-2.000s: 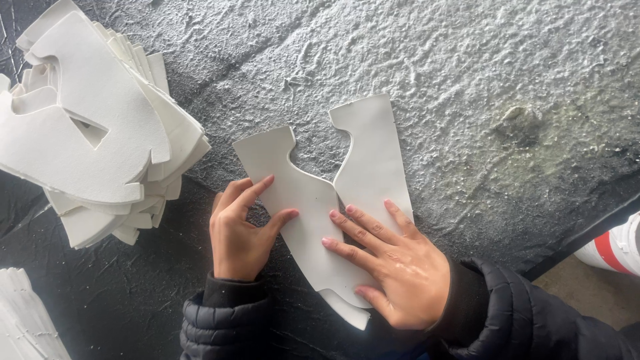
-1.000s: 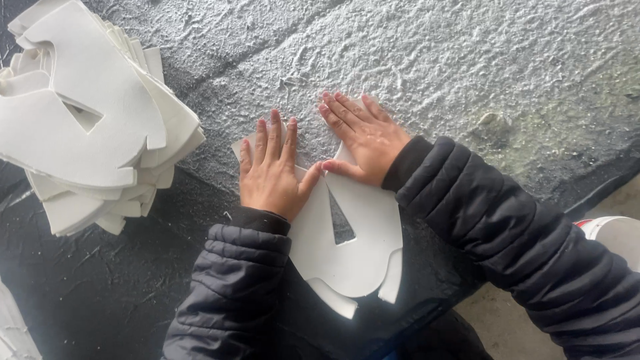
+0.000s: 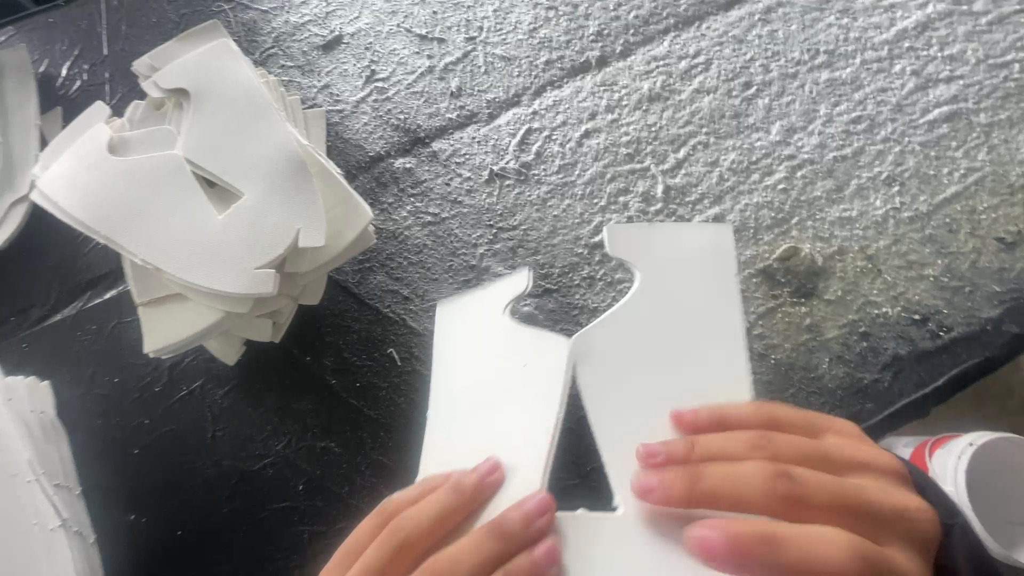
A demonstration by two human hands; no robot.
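Observation:
A white die-cut foam-like sheet piece (image 3: 680, 320) lies at the bottom centre, with two arms that come close at a narrow point above a triangular gap. The fingers of my left hand (image 3: 456, 520) rest on its left arm, near the gap. My right hand (image 3: 792, 488) lies flat over the right arm, fingers slightly spread, the dark sleeve cuff behind it. Neither hand is closed round the piece. Its lower end is cut off by the frame edge. A stack of similar white pieces (image 3: 256, 184) stands at the upper left.
Another pile of white pieces (image 3: 40, 480) is at the lower left, and more white material (image 3: 16, 136) shows at the left edge. The table (image 3: 800, 120) has a rough, grey-and-black coated surface. A white cylindrical container with a red band (image 3: 944, 464) is beyond its right edge.
Both hands were on the upper arms of the piece one second ago; they now rest lower on it. The piece's two arms are uncovered again. The view has shifted.

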